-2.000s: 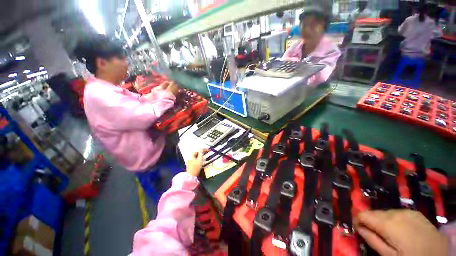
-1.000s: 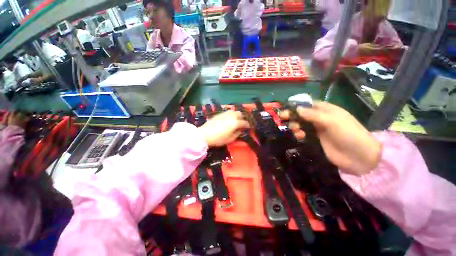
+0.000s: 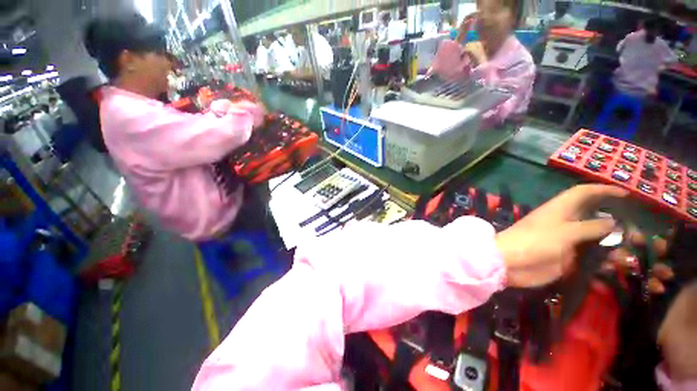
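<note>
My left hand [image 3: 554, 237] reaches across the red watch tray [image 3: 569, 347] to its right part, with fingers around a smartwatch [image 3: 611, 235] whose face shows white. My right hand [image 3: 679, 324] is at the right edge, partly cut off and blurred; fingers beside the held watch are dark, and what they hold is unclear. Black-strapped watches lie across the tray, some back side up, one with a grey back [image 3: 469, 372] near the front. Red cells show bare at the tray's right part. My left sleeve hides much of the tray's left side.
A calculator [image 3: 334, 188] and black straps [image 3: 348, 211] lie on papers at left. Behind are a grey-white box [image 3: 424, 141] and a blue-fronted unit [image 3: 352, 136]. Another red tray [image 3: 627, 164] is at right. A person in pink [image 3: 164, 153] works at left; another sits behind the box.
The view has swung back left. My left hand has moved from the tray's upper left to its right side, beside the watch. My right hand is now mostly cut off by the edge.
</note>
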